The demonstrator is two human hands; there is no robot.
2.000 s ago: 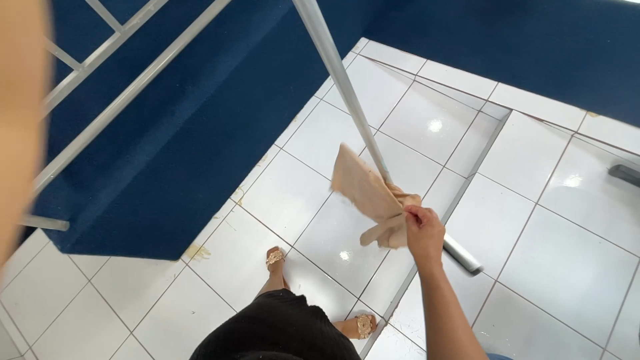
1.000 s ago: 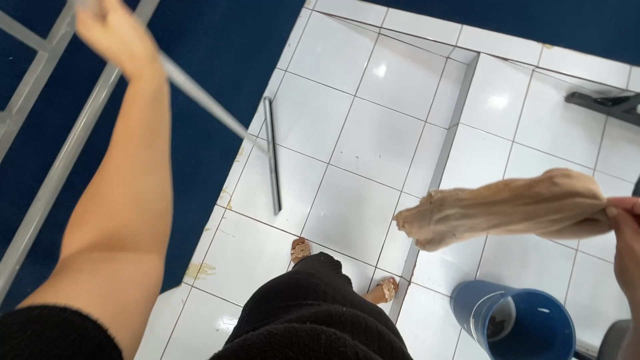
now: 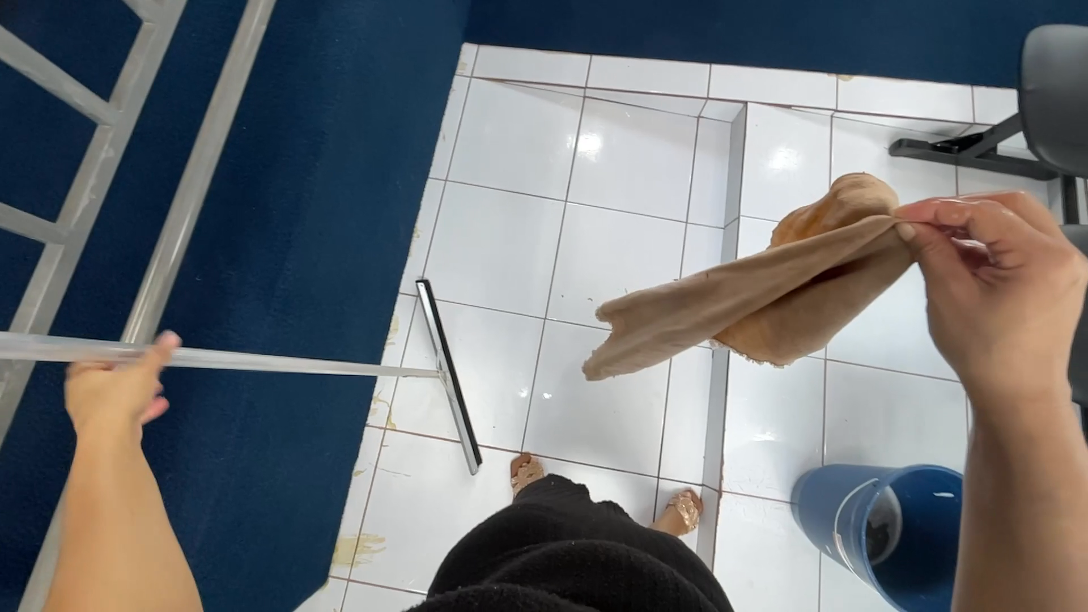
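Observation:
My left hand [image 3: 123,387], at the left, is against the pale pole [image 3: 280,363] of a floor squeegee, its thumb and some fingers spread, beside the metal railing. The pole runs right to the squeegee head [image 3: 450,378], whose dark blade touches the white tiles. At the right, my right hand [image 3: 1003,272] pinches one end of a brown cloth [image 3: 748,293] between thumb and fingertips. The cloth hangs bunched, its ragged end toward the middle of the view, over the tiled step.
A grey metal railing [image 3: 200,170] stands over blue carpet [image 3: 314,212] at the left. A low tiled step edge [image 3: 722,340] runs past my right foot. A blue bucket [image 3: 829,510] stands at the lower right, and a black chair [image 3: 1054,102] at the upper right. Stains mark the tiles near the carpet.
The squeegee pole has swung to the left and lies nearly level across the view. My left hand has come down from the top. The cloth, earlier beside the pole, is now away to the right.

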